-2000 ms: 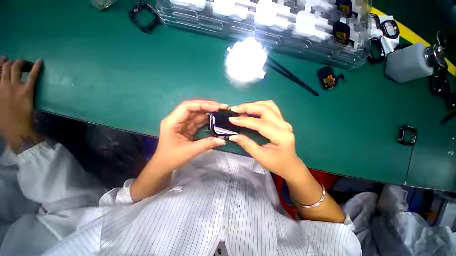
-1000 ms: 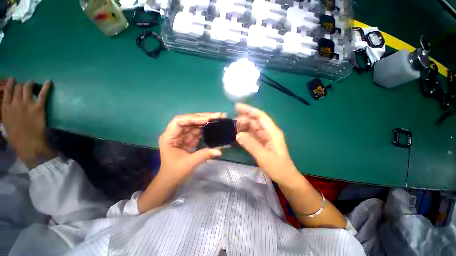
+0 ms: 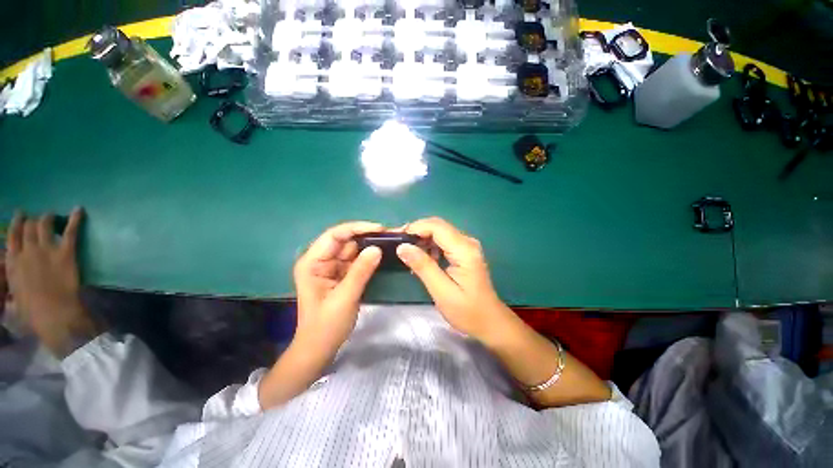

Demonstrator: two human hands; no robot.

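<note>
A small black watch head [image 3: 388, 241] is held between both hands above the near edge of the green bench, tilted so that its narrow side shows. My left hand [image 3: 336, 274] grips its left end, with the thumb on the near side and the fingers behind. My right hand [image 3: 448, 270] grips its right end in the same way. The fingers and thumbs cover both ends. Its glossy face cannot be made out.
A blister tray [image 3: 411, 114] stands behind a bright light spot. Tweezers [image 3: 475, 166] and a loose module [image 3: 532, 154] lie before it. A glass bottle [image 3: 151, 82] is left, a dispenser bottle [image 3: 674, 91] right, an empty frame [image 3: 712, 215] far right. Another person's hand [image 3: 46, 274] rests at left.
The watch head was turned from face-up to edge-on, and my right hand closed onto its right end. The view shifted, showing more of the bench's far side.
</note>
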